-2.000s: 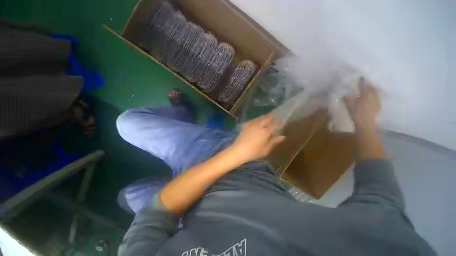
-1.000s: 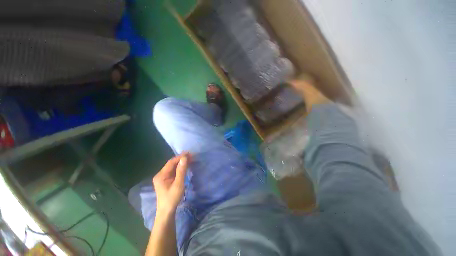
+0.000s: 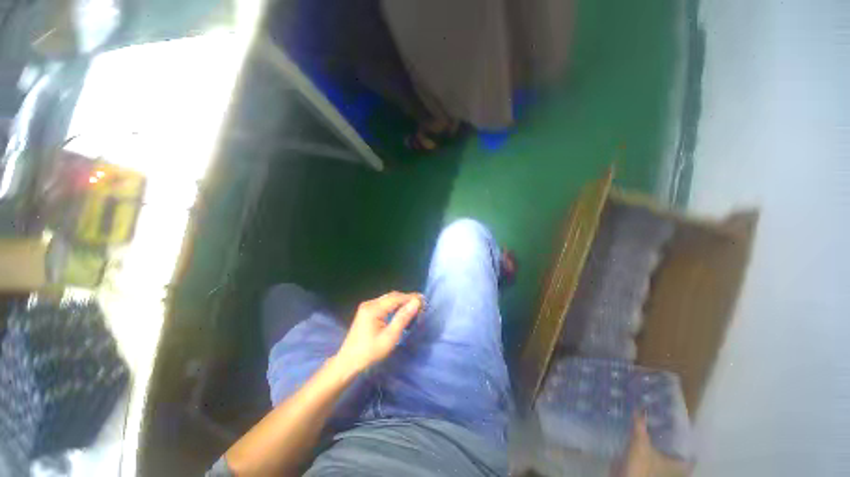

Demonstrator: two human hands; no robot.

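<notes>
My right hand (image 3: pixel 647 456), cut off by the bottom edge, grips a wrapped bundle of blue panels (image 3: pixel 596 396) in clear bubble wrap. The bundle is tilted over the near end of the open cardboard box (image 3: pixel 704 303). Inside the box, wrapped bundles (image 3: pixel 615 270) stand in a row along its length. My left hand (image 3: pixel 380 328) is over my lap, thumb and fingers drawn together, with nothing visible in it.
A white-topped bench (image 3: pixel 140 102) runs down the left, with a dark-blue stack of PCB panels (image 3: pixel 61 377) and a blurred yellow-and-red object (image 3: pixel 110 210). Another person's foot (image 3: pixel 433 135) shows beyond a slanted bar (image 3: pixel 322 102). A pale wall is right.
The view has turned toward the bench. My right hand was reaching into the box and now holds a wrapped bundle at its near end. My left hand stays over my lap.
</notes>
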